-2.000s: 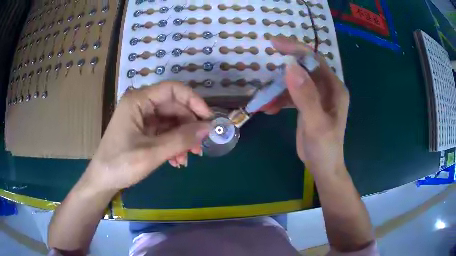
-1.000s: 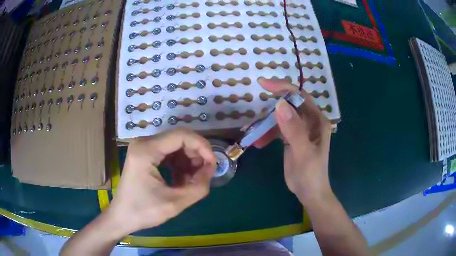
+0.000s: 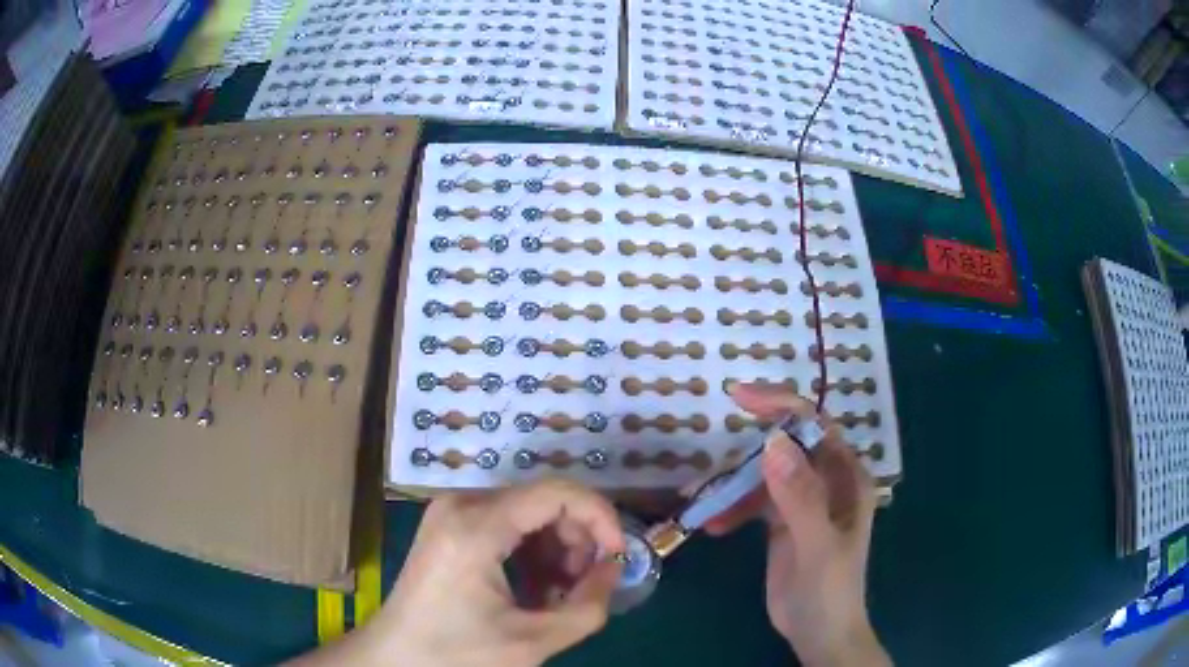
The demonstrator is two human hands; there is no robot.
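Observation:
My right hand [image 3: 815,521] holds the slim grey corded hand tool [image 3: 737,493]. The tool's gold-coloured tip [image 3: 668,538] is at the right side of the white top of the small bottle [image 3: 639,571]. My left hand [image 3: 528,567] is over the bottle's left side, thumb and forefinger pinched together at a tiny silvery component [image 3: 618,559], mostly hidden by the fingertips. The white slotted tray [image 3: 600,465] lies just behind both hands, with silvery discs in its left columns and bare dumbbell cutouts further right.
A brown cardboard tray [image 3: 235,489] with rows of leaded discs lies left. Dark stacked trays [image 3: 59,261] stand far left. More white trays [image 3: 795,98] lie behind, and a stack [image 3: 1141,391] is far right. The red cord [image 3: 806,248] crosses the white tray. A red label [image 3: 968,258] is right rear.
The view has tilted up, so hands, bottle and trays sit lower and the rear trays show. The left fingertips have moved from the bottle's left edge to over its top. The tool stays in the right hand.

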